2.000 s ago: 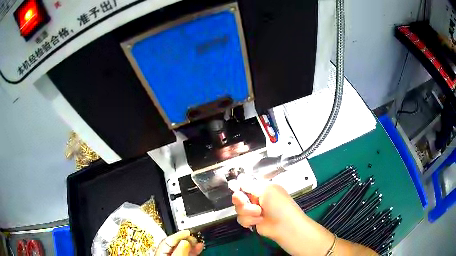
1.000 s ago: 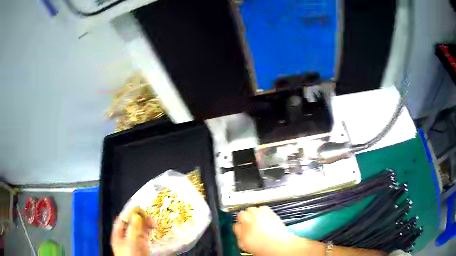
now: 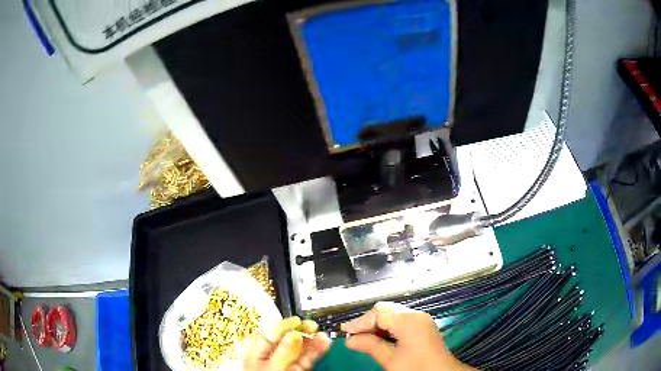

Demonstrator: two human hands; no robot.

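Observation:
My left hand (image 3: 286, 349), with yellowish covers on its fingertips, is at the bottom centre, its fingers pinched on a tiny gold-coloured connector part (image 3: 310, 335), mostly hidden. My right hand (image 3: 406, 339) is just right of it, thumb and finger pinched on a coaxial cable whose pale end (image 3: 335, 335) points at the left fingertips. The two hands nearly meet. Other black coaxial cables (image 3: 507, 319) lie fanned on the green mat. An open clear bag of gold parts (image 3: 217, 326) lies left of my left hand.
The black tray (image 3: 210, 224) holds the bag. Behind the hands stands the crimping machine (image 3: 485, 257) with its blue plate (image 3: 380, 72), crimping die (image 3: 400, 239) and silver lamp head (image 3: 456, 227). A spare bag of gold parts (image 3: 174, 174) is behind the tray. A white sheet (image 3: 529, 167) lies at right.
My right hand has left the die and come down to the front of the machine. My left hand has moved right from the bag to meet it. The camera view has also shifted.

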